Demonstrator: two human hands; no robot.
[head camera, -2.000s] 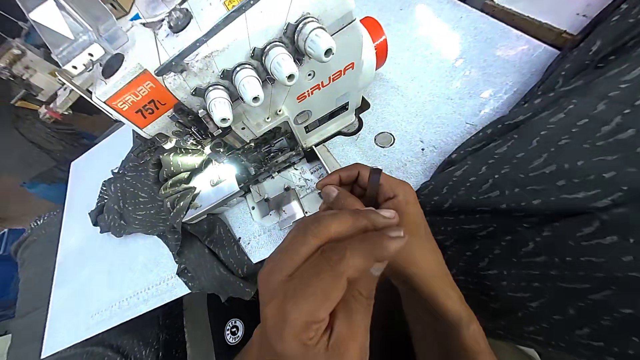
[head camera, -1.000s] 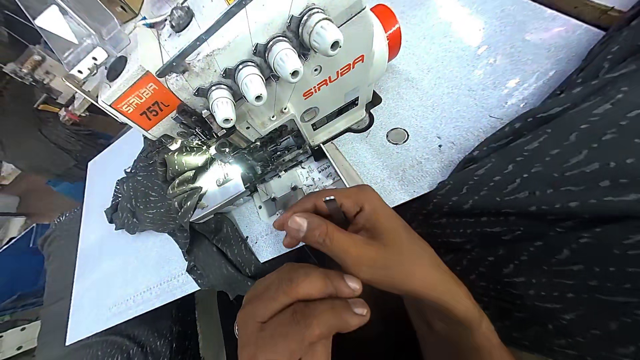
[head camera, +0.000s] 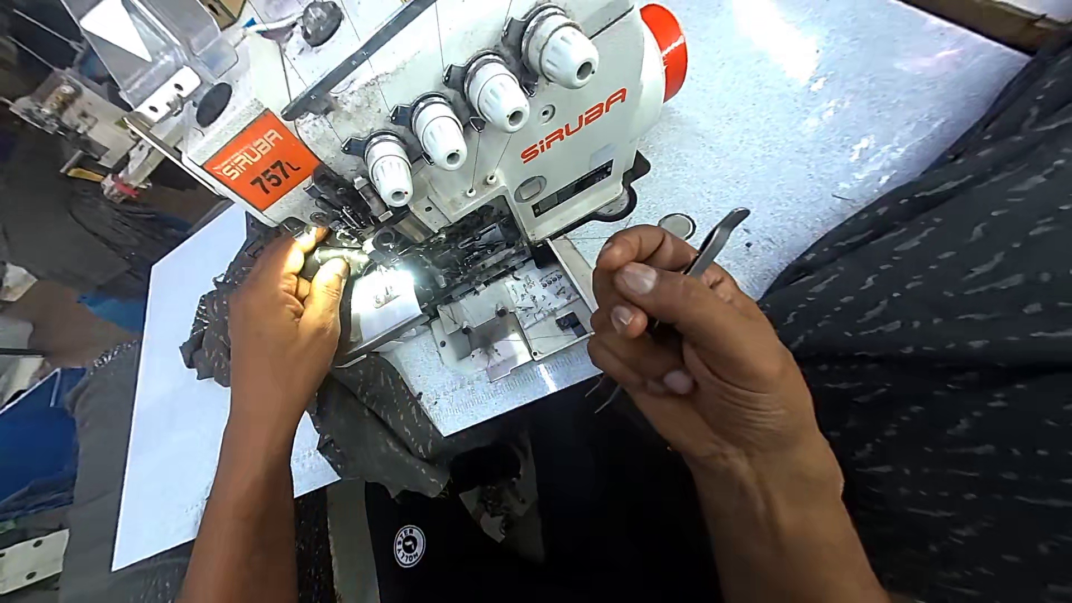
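Observation:
A white Siruba overlock sewing machine (head camera: 477, 159) stands on the table with its front looper cover (head camera: 502, 339) swung open. My left hand (head camera: 289, 310) is at the lit needle area, thumb and fingers pinched around a small part by the presser foot; the fingertips partly hide it. Dark patterned fabric (head camera: 377, 419) lies under and beside that hand and hangs over the table edge. My right hand (head camera: 678, 327) is right of the open cover, curled around metal tweezers (head camera: 718, 241), whose curved end sticks out above the fingers and whose thin tips show below the palm.
The white table (head camera: 737, 126) extends right behind the machine. A large dark patterned cloth (head camera: 938, 335) covers the right side. White thread tension knobs (head camera: 502, 92) line the machine's front. More fabric and blue material (head camera: 38, 435) lie at the far left, with another machine (head camera: 79, 117) behind.
My hands were close together in front of the machine; my left hand has moved up and left to the needle area. The tweezers now show plainly in my right hand.

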